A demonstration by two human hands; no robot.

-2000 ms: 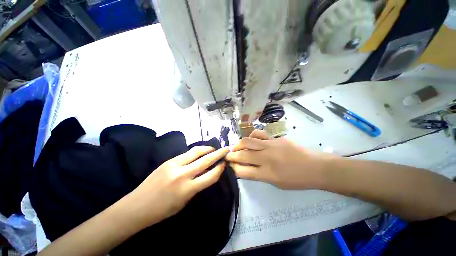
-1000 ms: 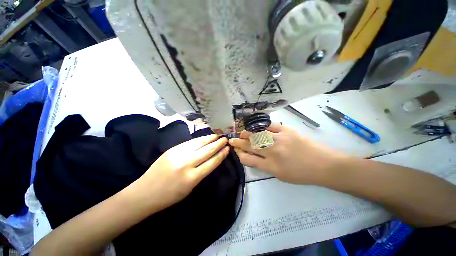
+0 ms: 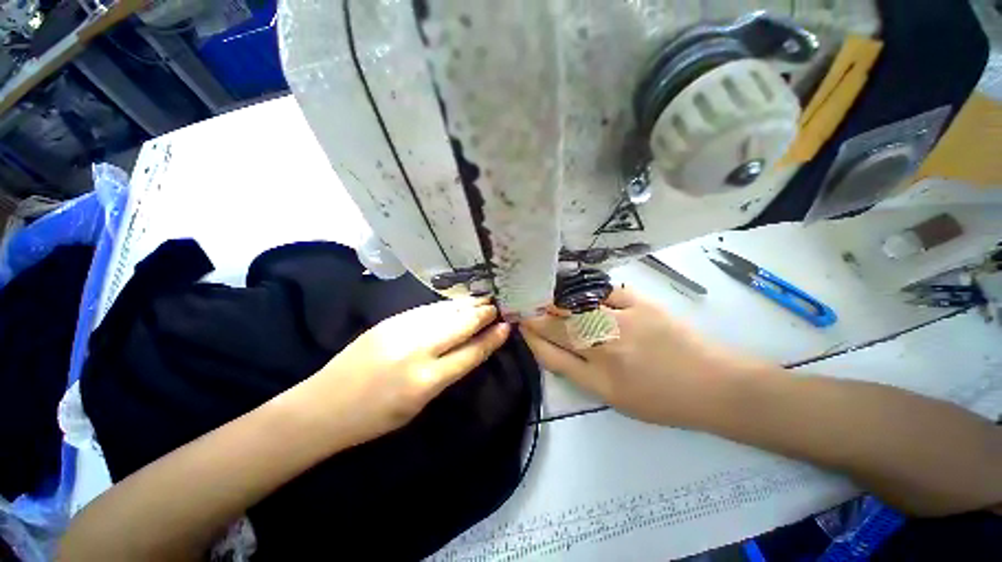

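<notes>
The black garment piece (image 3: 275, 362) lies bunched on the table left of the needle area, with a narrow black edge strip (image 3: 536, 423) curving down its right side. My left hand (image 3: 412, 368) presses flat on the garment, fingertips at the edge by the machine head. My right hand (image 3: 626, 357) has its fingertips at the same edge, close to my left fingertips and partly behind the ribbed cream knob (image 3: 593, 327). The sewing machine head (image 3: 505, 143) hides the needle and foot. Whether my right fingers pinch the cloth is hard to see.
Blue-handled snips (image 3: 775, 288) and tweezers (image 3: 672, 274) lie right of the head. Dark metal tools (image 3: 950, 288) lie at the far right. A printed ruler (image 3: 615, 516) runs along the front edge. A lined blue crate (image 3: 101, 236) with black cloth stands at the left.
The garment has shifted slightly toward the machine at its upper left. My hands stay close together at the edge. The camera view has shifted, so the machine head covers more of the sewing point than two seconds ago.
</notes>
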